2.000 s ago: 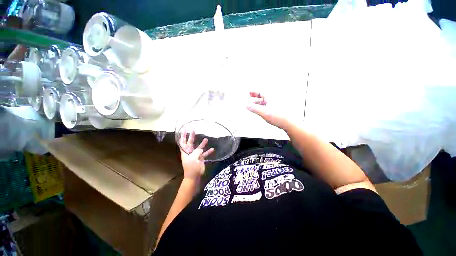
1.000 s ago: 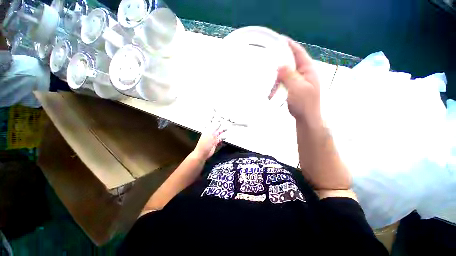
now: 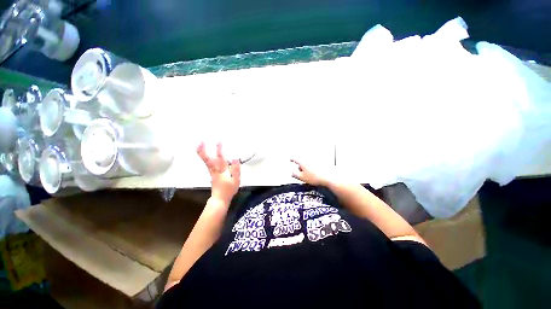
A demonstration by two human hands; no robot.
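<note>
My left hand point(image 3: 221, 176) is at the front of the white bench, fingers spread and pointing away from me. A faint curved edge of a clear round part, perhaps a jar rim point(image 3: 248, 159), shows beside its thumb; glare hides the rest, and whether I grip it cannot be told. My right hand point(image 3: 308, 174) is low over the bench's front edge, to the right of that rim, fingers partly bent. Glare hides whether it touches anything. Clear jars point(image 3: 99, 146) lie stacked at the left bench end, their round ends facing left.
A large heap of translucent white bags point(image 3: 447, 121) covers the bench's right part and hangs over its front edge. An open brown carton point(image 3: 90, 247) stands below at left, another carton point(image 3: 453, 238) at right. A green belt point(image 3: 260, 57) runs behind the bench.
My right hand has come down from the large round whitish part it held raised, toward the bench's front edge. My left hand's fingers are now more spread. The camera view has turned.
</note>
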